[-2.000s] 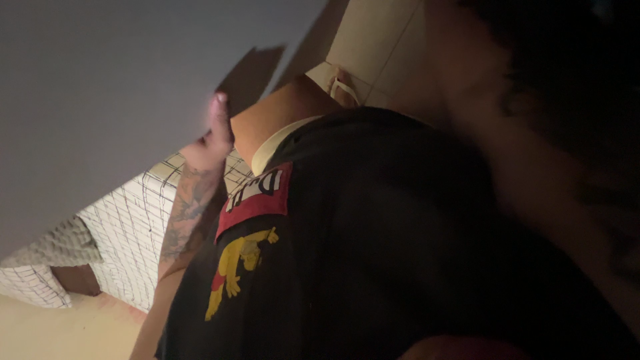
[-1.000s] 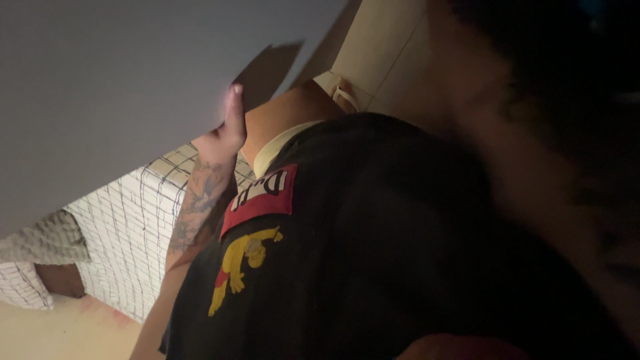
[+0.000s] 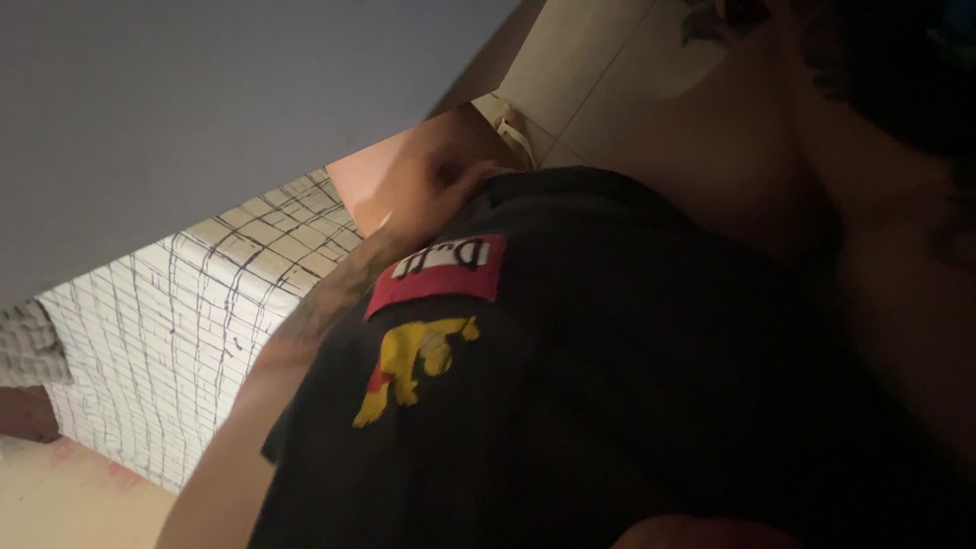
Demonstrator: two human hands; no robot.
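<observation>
My left hand [image 3: 438,187], blurred and dim, lies at the lower edge of the black T-shirt [image 3: 625,343] that I wear, over or beside my bare thigh. Whether its fingers grip the fabric cannot be told. The tattooed left forearm runs down along the shirt's side. On the shirt are a red and white printed patch [image 3: 476,286] and a yellow cartoon figure [image 3: 396,354]. No right hand can be made out; the right side is very dark, with blurred skin and dark shapes.
A large flat grey surface [image 3: 191,114] fills the upper left, its edge running diagonally. Below it is a white cloth with a dark grid pattern [image 3: 160,328], beside a grey textured fabric [image 3: 30,343]. A foot in a light-strapped sandal [image 3: 515,133] rests on the tiled floor [image 3: 595,84].
My left hand was raised beside the grey surface, thumb up, with its shadow there. It has moved right and down to the shirt's lower edge, and that shadow is gone.
</observation>
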